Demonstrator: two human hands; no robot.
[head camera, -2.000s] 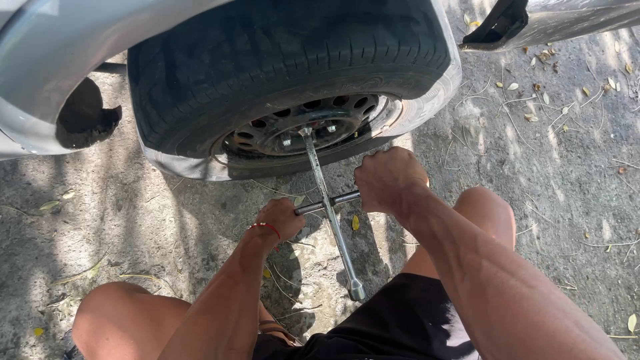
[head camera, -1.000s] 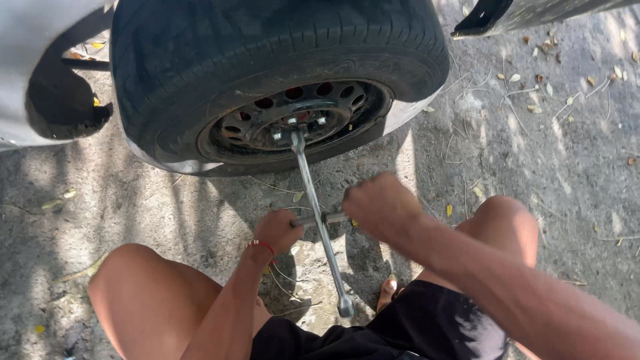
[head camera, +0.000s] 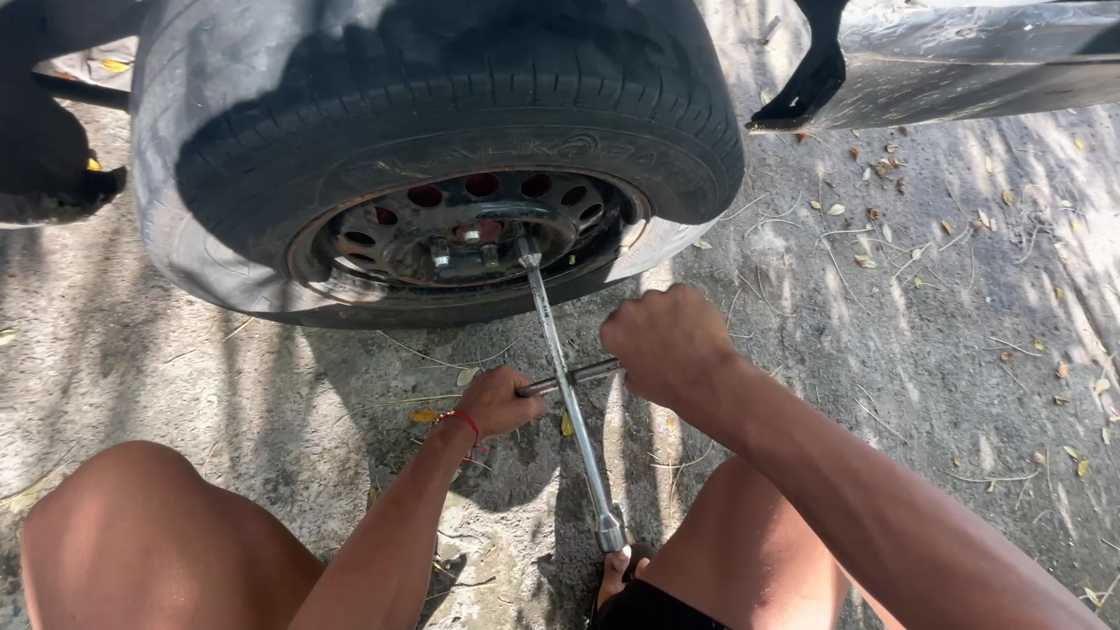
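Note:
A four-way lug wrench of shiny metal reaches from the wheel toward me, its far socket at a lug position on the right side of the hub. My left hand, with a red string bracelet at the wrist, grips the left end of the crossbar. The right end of that bar is in my right hand, closed in a fist. Lug bolts show beside the socket on the dark steel rim. Around the rim is a worn black tire. The wrench's near socket hangs by my foot.
Car body panels flank the tire: a dark, broken-edged part at the left and a silver sill at the upper right. Rough concrete ground bears dry leaves and twigs. My bent knees are on both sides.
The wrench's far socket has moved from the middle of the hub to a position further right. Both hands stay on the crossbar. The view has moved closer to the wheel.

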